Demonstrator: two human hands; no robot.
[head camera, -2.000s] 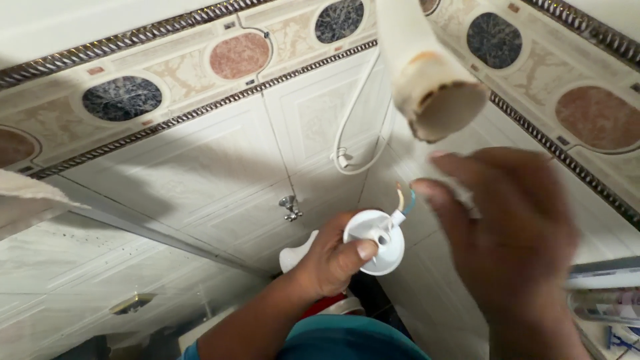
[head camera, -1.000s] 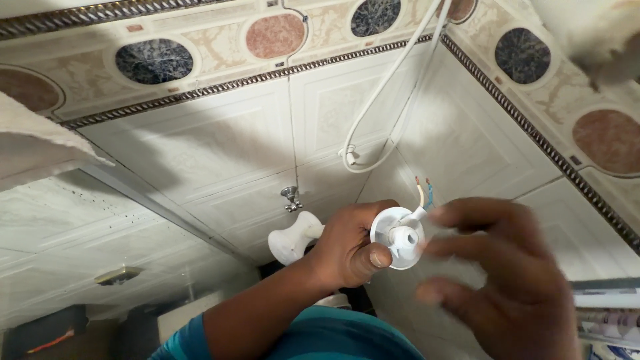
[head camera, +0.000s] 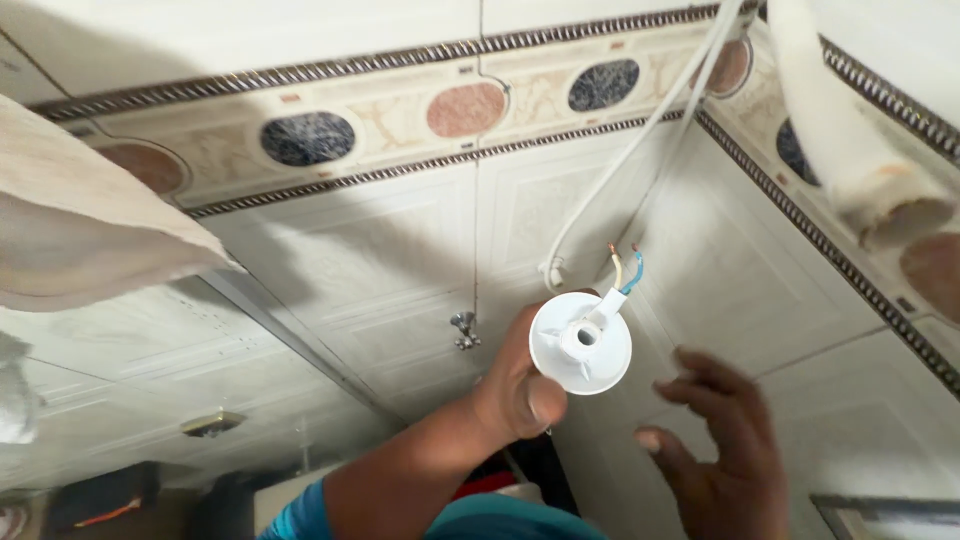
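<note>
My left hand (head camera: 525, 390) grips a round white plastic cap (head camera: 555, 360) with a hollow central stem, its cupped side turned toward me. A white sheathed cable end (head camera: 609, 304) comes out of the cap at its upper right. From the sheath stand a cream wire (head camera: 618, 271) and a blue wire (head camera: 637, 274), both with bare copper ends, spread a little apart. My right hand (head camera: 720, 442) is to the right of the cap, its fingers apart and slightly blurred, touching neither the cap nor the wires.
A white cable (head camera: 630, 154) hangs in a loop from the wall corner. An open-ended white pipe (head camera: 825, 127) juts in at the upper right. A chrome valve (head camera: 465, 330) sits on the tiled wall. Pale sheet-like material (head camera: 97, 232) hangs at the left.
My right hand has moved back from the wire ends, where it was close one and two seconds ago. My left hand has kept hold of the cap. The view has shifted.
</note>
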